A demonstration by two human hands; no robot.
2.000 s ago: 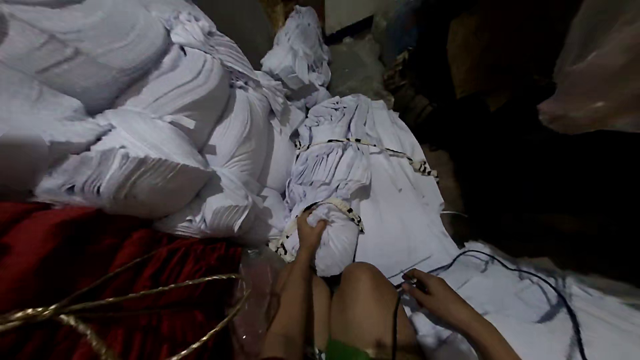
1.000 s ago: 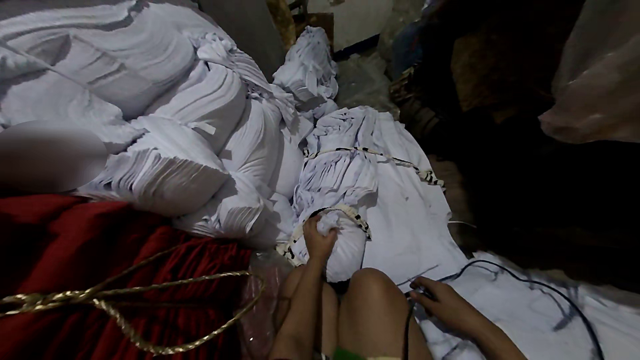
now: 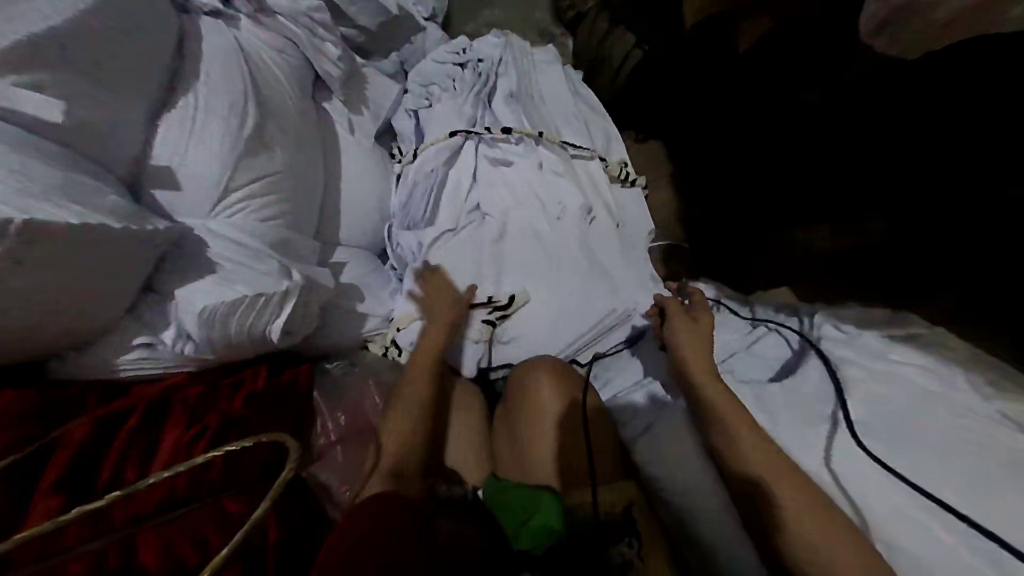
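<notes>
A stack of white fabric pieces (image 3: 536,232) lies in front of my knees, a black-and-cream cloth tie (image 3: 512,133) across its upper part. Another patterned strip (image 3: 500,308) shows near its lower end. My left hand (image 3: 442,298), blurred, is over the lower left of the stack with its fingers apart and nothing seen in them. At the lower right corner of the stack, my right hand (image 3: 682,312) has its fingers bent at a black cord (image 3: 832,380); whether it grips the cord or a small dark item cannot be told.
Bulky bundles of white fabric (image 3: 248,160) are piled at the left. Red fabric (image 3: 160,440) with a gold braided rope (image 3: 152,480) lies at the lower left. A clear plastic bag (image 3: 344,424) is beside my left forearm. More white fabric (image 3: 920,400) spreads to the right.
My left hand has let go of the folded end of the white fabric, which now lies spread flat toward my knees. My right hand has moved up to the stack's corner. The view has come closer.
</notes>
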